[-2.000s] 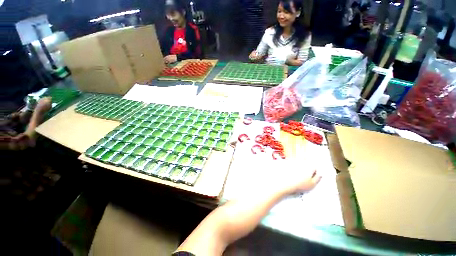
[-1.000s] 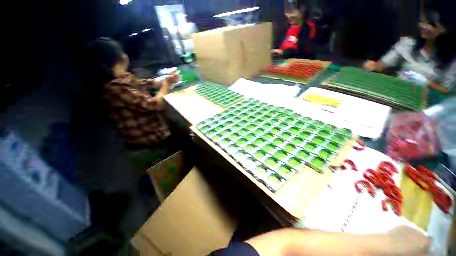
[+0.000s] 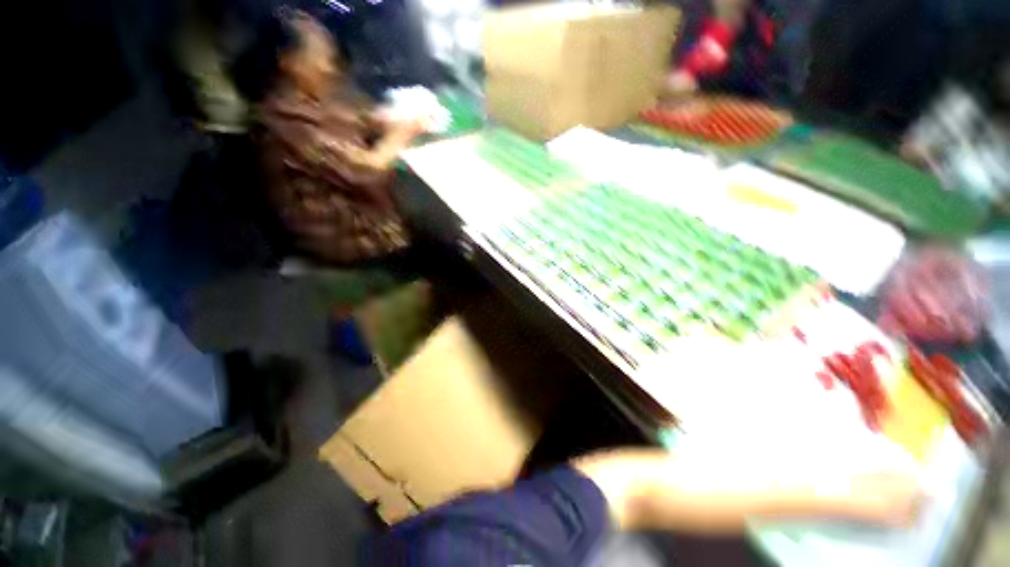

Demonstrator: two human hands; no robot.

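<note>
One bare arm in a dark sleeve reaches from the bottom centre to the right across white paper. It looks like my left arm, and my left hand (image 3: 886, 498) is blurred and pale at the lower right. I cannot tell its fingers or whether it holds anything. Loose red loop parts (image 3: 864, 382) lie on the paper beyond it, beside a yellow patch (image 3: 914, 415). Rows of green board panels (image 3: 653, 260) lie on cardboard left of the red parts. My right hand is not in view.
A closed carton (image 3: 576, 66) stands behind the panels. A clear bag of red parts (image 3: 934, 294) lies at the right. A seated person (image 3: 327, 155) works at the left. Open cardboard (image 3: 443, 426) is below the bench edge, with grey stacked items (image 3: 122, 343) at far left.
The view has swung left and down, so the bench moved right and up in the picture and floor shows. My left arm still reaches over the paper; the image is more blurred.
</note>
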